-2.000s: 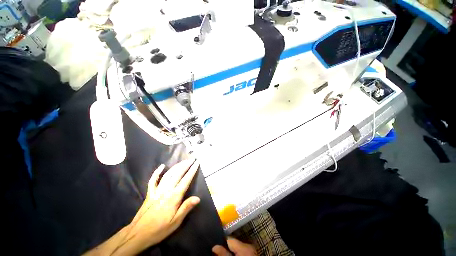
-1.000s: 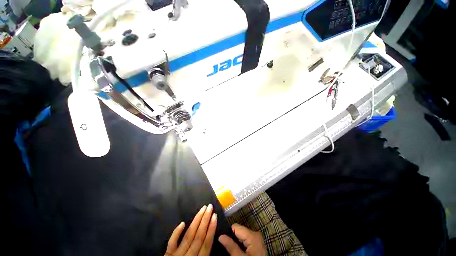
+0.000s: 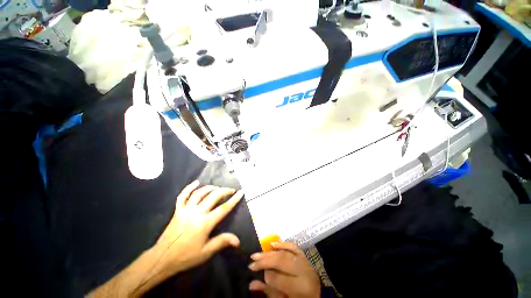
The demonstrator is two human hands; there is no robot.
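Note:
A large black fabric panel (image 3: 116, 215) lies over the left of the machine bed, its right edge running from the presser foot and needle (image 3: 237, 157) down to the table's front edge. My left hand (image 3: 201, 224) lies on the panel just below the presser foot, fingers spread, palm down. My right hand (image 3: 286, 270) is at the front table edge beside the panel's edge, fingers bent, partly over the orange-yellow block (image 3: 269, 241). Whether its fingers pinch the cloth is unclear.
The white sewing machine (image 3: 279, 75) has a lamp (image 3: 144, 141) left of the needle and a black strip (image 3: 335, 61) over its arm. Red-handled snips (image 3: 404, 134) lie on the bed's right. A black fabric pile (image 3: 413, 244) is at lower right, cream fabric (image 3: 108, 43) behind.
My left hand moved down to the front edge, then back up near the presser foot. My right hand moved up to the orange-yellow block. The view shifted.

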